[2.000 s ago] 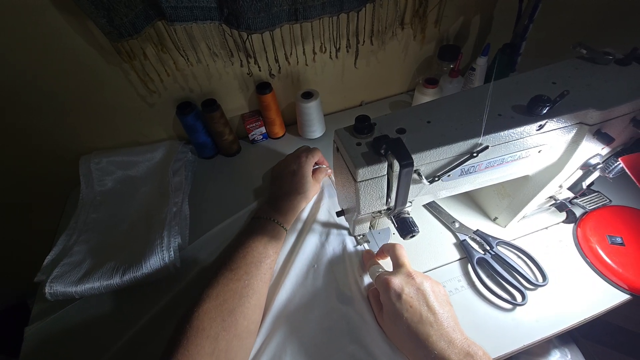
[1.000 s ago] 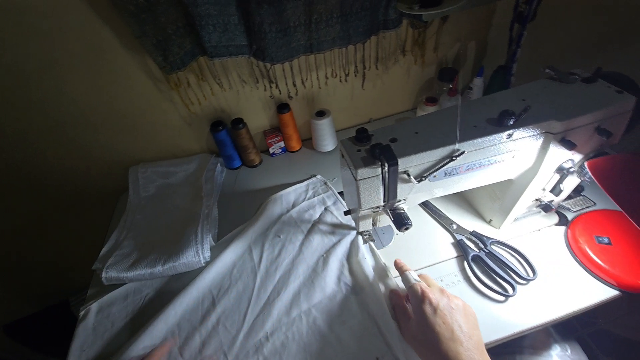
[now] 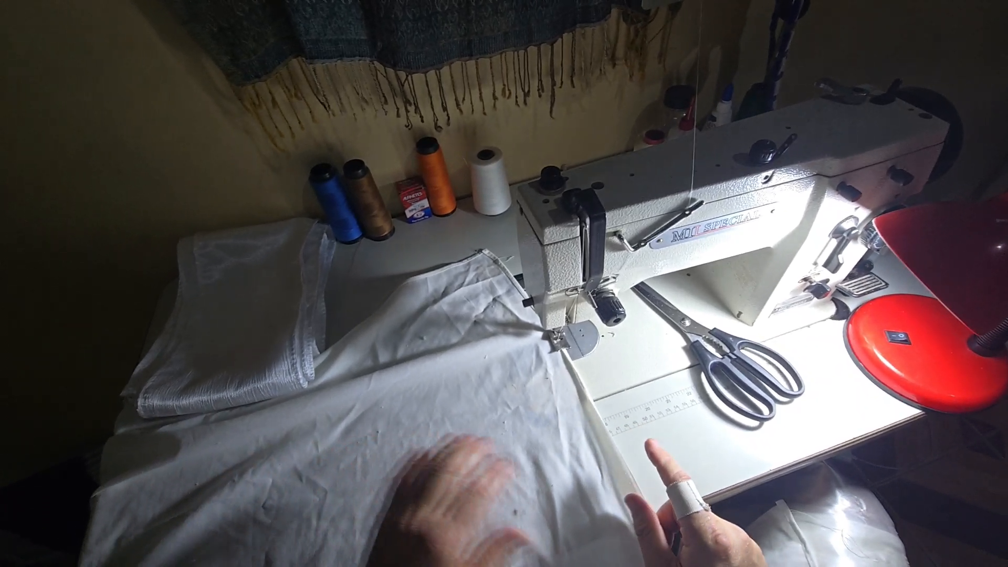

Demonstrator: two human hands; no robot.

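Note:
White fabric (image 3: 472, 378) spreads over the table left of a white industrial sewing machine (image 3: 677, 205). Its right edge lies beneath the presser foot (image 3: 560, 339). My left hand (image 3: 453, 504), blurred, is over the fabric near the bottom of the view with its fingers spread. Beside the fabric's right edge, my right hand (image 3: 693, 520) has its index finger extended and wrapped in a white band; its other fingers are partly hidden, and I cannot tell if they pinch the edge. Grey-handled scissors (image 3: 728, 362) lie on the machine bed.
Folded white cloth (image 3: 244, 315) lies at the left. Blue (image 3: 337, 203), brown (image 3: 368, 201), orange (image 3: 436, 177) and white (image 3: 490, 183) thread spools line the back, near a small red box (image 3: 413, 199). A red lamp base (image 3: 921, 354) stands at the right; a fringed textile (image 3: 425, 35) hangs behind.
My left hand has left the fabric's far corner beside the machine head and is now low over the cloth. My right hand has drawn back from the presser foot toward the front.

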